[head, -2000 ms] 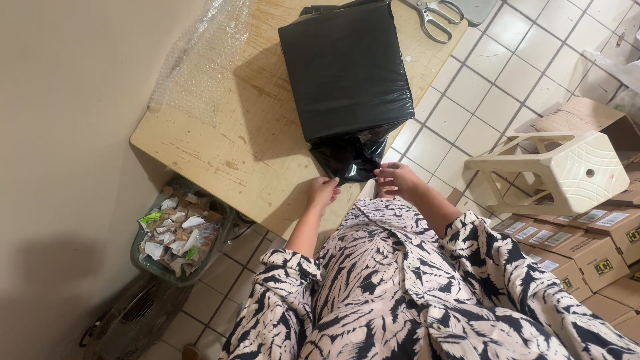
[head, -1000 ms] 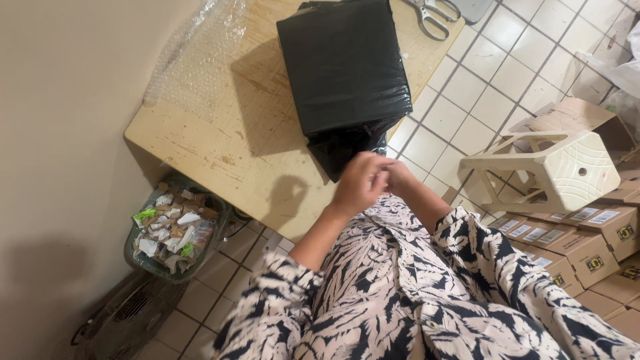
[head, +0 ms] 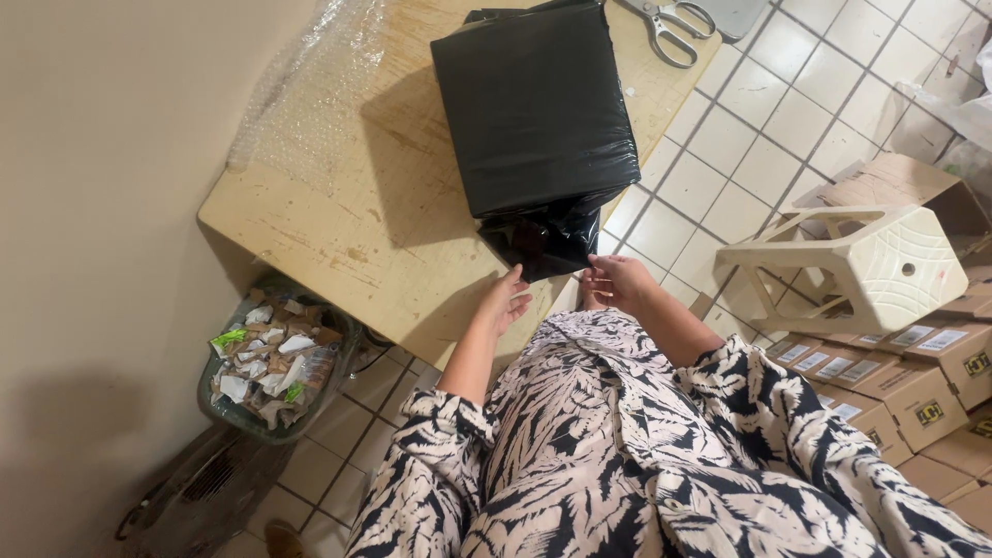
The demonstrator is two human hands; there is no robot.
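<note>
A box-shaped package wrapped in glossy black plastic stands on the wooden table. From its near side a loose black plastic flap sticks out toward my body. With thumb and finger, my right hand pinches the flap's right corner. My left hand is at the flap's left corner, fingers spread and fingertips beside the edge; whether it grips the plastic cannot be made out. Metal-handled scissors lie on the table beyond the package, to the right.
Clear bubble wrap lies over the left side of the wooden table, next to the wall. A bin of paper and cardboard scraps stands below the table's left edge. On the tiled floor at right are a cream plastic stool and stacked cardboard boxes.
One second ago my hands were together by the flap's right corner; now they are apart at its two corners. The package has stayed on the table.
</note>
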